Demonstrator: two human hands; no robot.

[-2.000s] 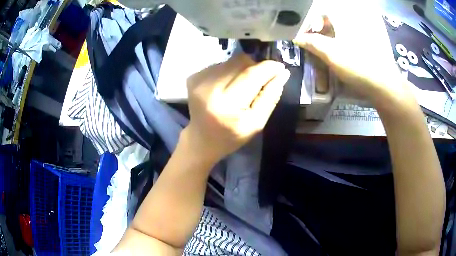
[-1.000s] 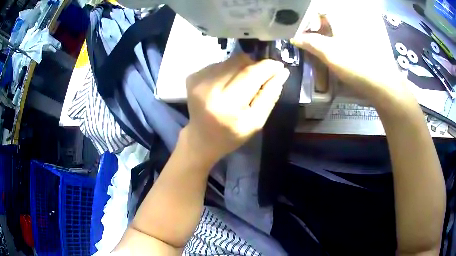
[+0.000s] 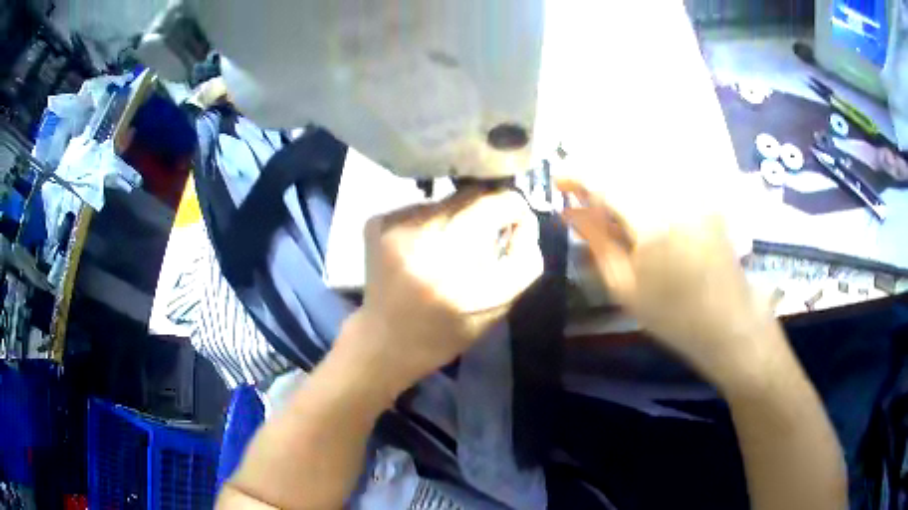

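Observation:
The big pale sewing machine head (image 3: 398, 95) stands above both hands. My left hand (image 3: 453, 264) is closed with its fingertips up under the head, at the needle area; whether it pinches a thread is not visible. My right hand (image 3: 657, 264) is just right of the presser foot (image 3: 544, 189), fingers pointing at it and slightly blurred; I cannot tell if it holds anything. A black band (image 3: 535, 379) beside a grey strip (image 3: 486, 418) runs from under the head down into the lap. Dark and grey-blue garment cloth (image 3: 289, 229) hangs at the left.
Bobbins (image 3: 777, 159), yellow-green snips (image 3: 846, 112) and dark-and-silver snips or tweezers (image 3: 848, 177) lie on the table at right. A control panel (image 3: 856, 38) stands at top right. A measuring strip (image 3: 821, 277) runs along the table edge. A blue crate (image 3: 149, 458) stands at lower left.
The view has shifted, so the machine head and hands sit lower in the picture. My right hand has turned and come down, its fingers now nearer the presser foot. My left hand stays under the head.

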